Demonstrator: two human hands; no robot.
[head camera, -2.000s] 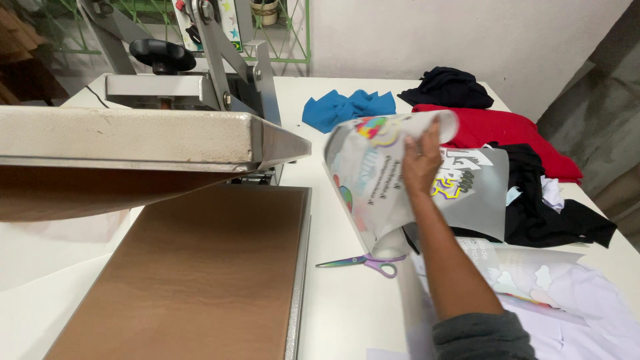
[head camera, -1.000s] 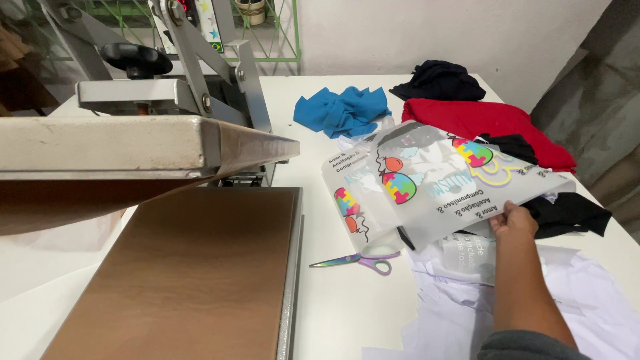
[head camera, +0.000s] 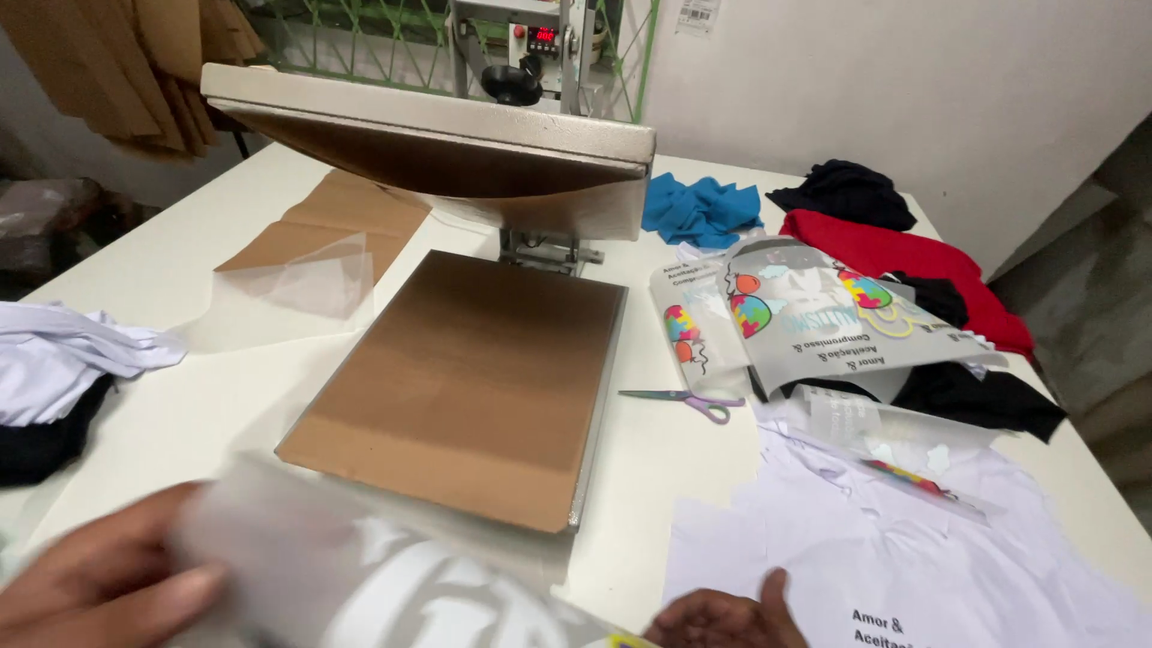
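My left hand (head camera: 117, 567), blurred at the lower left, grips the corner of a translucent printed transfer film (head camera: 387, 576) with white lettering. At the bottom edge my right hand (head camera: 724, 621) has its thumb raised and lies close to the film's right end; whether it touches the film is hidden. In front stands a heat press with its upper platen (head camera: 432, 126) raised above the brown-covered lower platen (head camera: 459, 387). A white shirt (head camera: 864, 558) with black printed words lies at the right. More printed films (head camera: 810, 315) rest above it, near purple-handled scissors (head camera: 706, 405).
Blue cloth (head camera: 702, 209), black cloth (head camera: 846, 193) and red cloth (head camera: 909, 261) lie at the table's back right. Brown paper (head camera: 333, 225) and a translucent sheet (head camera: 297, 288) are left of the press. White cloth (head camera: 72, 360) sits on black cloth at the left edge.
The right hand has let go of the balloon-printed film, which lies on the pile, and is now lower. My left hand has come into view with another film. The view has swung left.
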